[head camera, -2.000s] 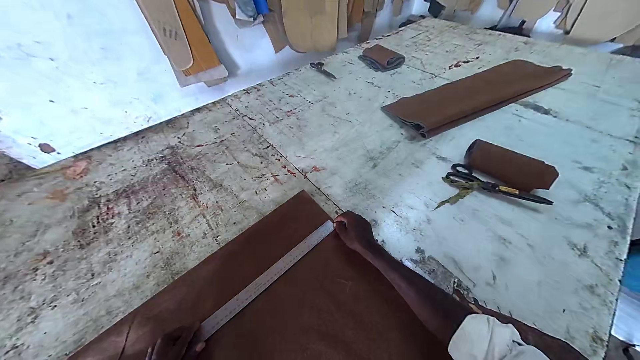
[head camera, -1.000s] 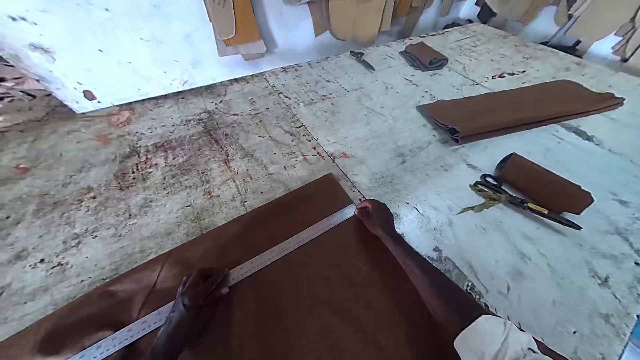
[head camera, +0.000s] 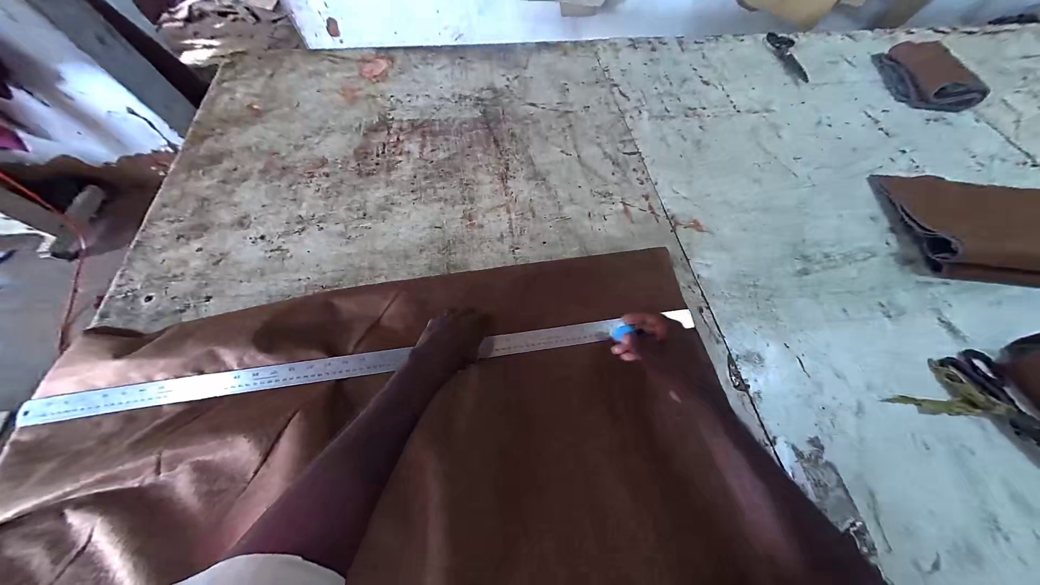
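Observation:
A large sheet of brown leather-like material covers the near part of the worktable, wrinkled at the left. Across it lies a long metal ruler, its right end at the sheet's right edge. My left hand presses down on the ruler near its middle, the fingers lying over it. Close to the ruler's right end, my right hand holds a small blue object between thumb and fingers; what it is cannot be told.
A folded brown piece lies at the right, with a small folded bundle and scissors behind it. Dark-handled shears and a green-yellow strip lie by a brown roll. The worktable's left edge drops to the floor.
The view has swung left. My left hand has moved along the ruler toward my right hand. The blue object now shows in my right hand; it was not visible before.

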